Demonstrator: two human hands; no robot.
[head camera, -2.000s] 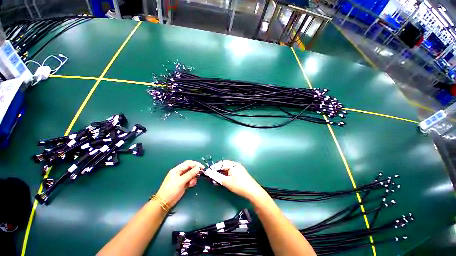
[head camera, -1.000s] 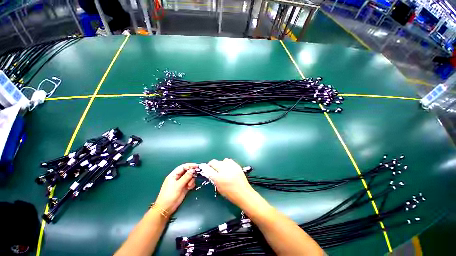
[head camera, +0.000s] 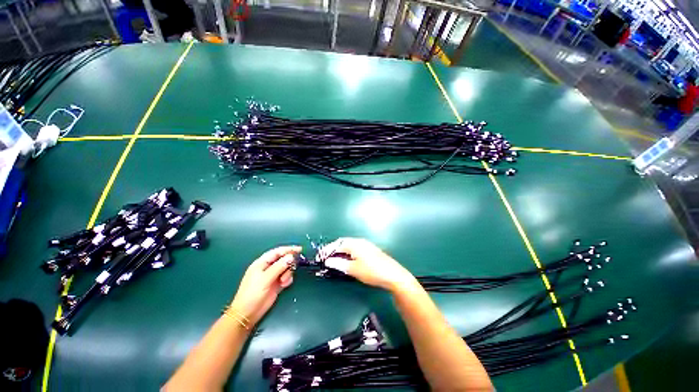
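My left hand (head camera: 268, 276) pinches a small dark connector piece at the near middle of the green table. My right hand (head camera: 359, 260) is just to its right and holds the end of a black wiring harness (head camera: 490, 283), with thin pale-tipped wires splayed up between the hands. The harness runs from my right hand to the right and ends in small white tips. White covering shows on some right fingertips. The exact contact at the fingertips is too small to tell. More black harnesses (head camera: 329, 371) lie below, partly under my right forearm.
A large harness bundle (head camera: 360, 145) lies across the table's middle. A heap of short cable assemblies (head camera: 126, 249) lies at left. A white power strip (head camera: 654, 153) is at the right edge. Black cables (head camera: 46, 69) lie at far left. A black object (head camera: 21, 344) is at lower left.
My right hand has turned and shifted slightly right, opening a small gap from my left hand. The wire tips now point up between them, where they hung below the hands before.
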